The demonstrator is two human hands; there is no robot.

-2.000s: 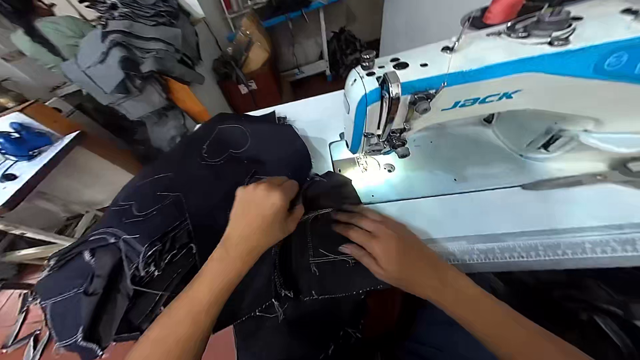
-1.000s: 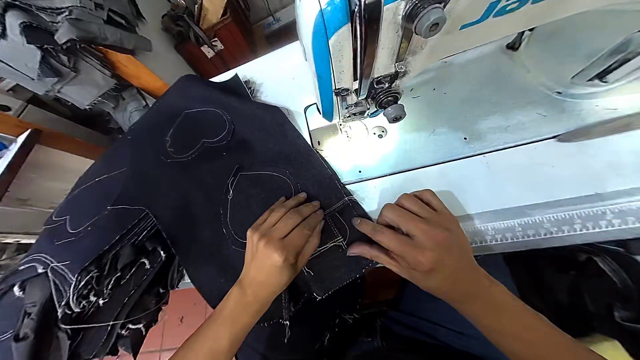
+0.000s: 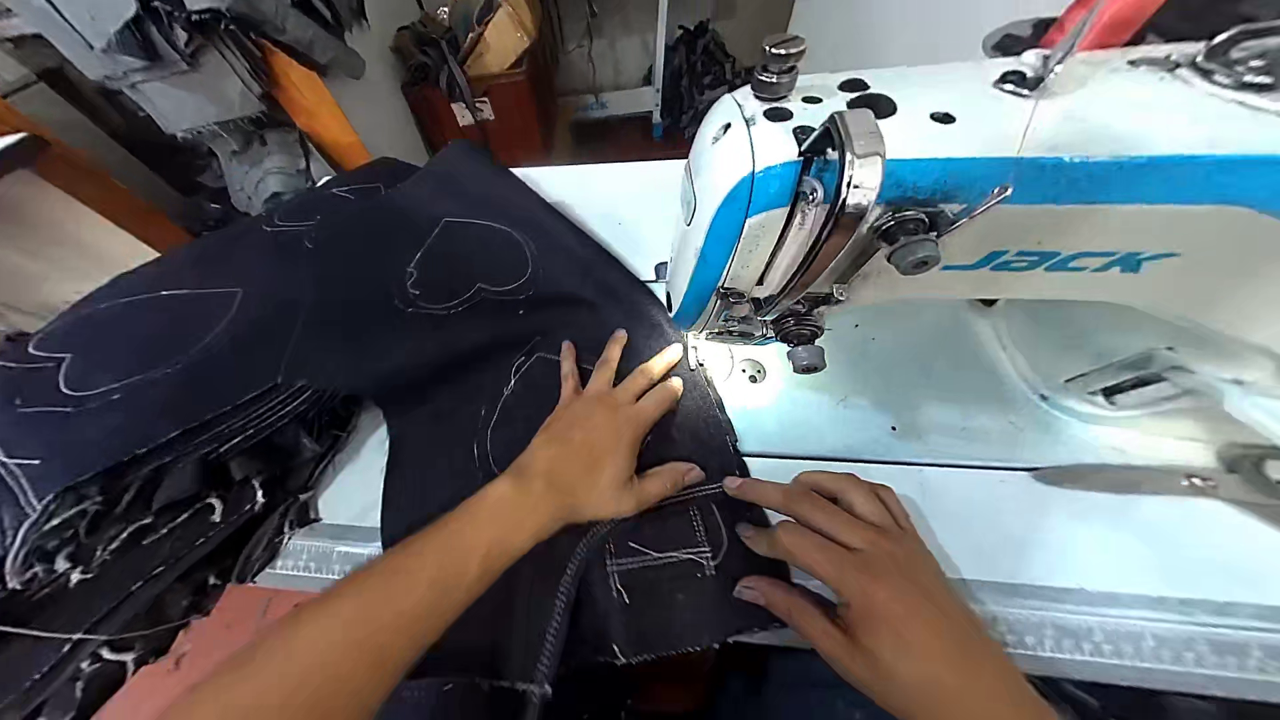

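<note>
Dark denim fabric point(image 3: 400, 340) with stitched heart outlines spreads over the sewing machine bed point(image 3: 850, 400), its right edge reaching the presser foot of the Jack sewing machine point(image 3: 790, 230). My left hand point(image 3: 600, 440) lies flat on the denim with its fingers spread, fingertips close to the lit needle area and thumb beside a double-stitched seam. At the right edge of the same piece, my right hand point(image 3: 850, 550) touches the end of that seam with its fingertips, just above a white-stitched rectangle. Neither hand grips anything plainly.
A stack of dark denim pieces point(image 3: 200, 490) with loose threads lies at the left. Metal scissors point(image 3: 1130, 480) rest on the table at the right. A metal ruler point(image 3: 1120, 630) runs along the front edge. Behind are grey fabric pieces point(image 3: 190, 90) and a brown box point(image 3: 500, 110).
The denim has slid up to the presser foot. My left hand has moved from the stitched part toward the needle, its fingers now spread flat. The view has shifted.
</note>
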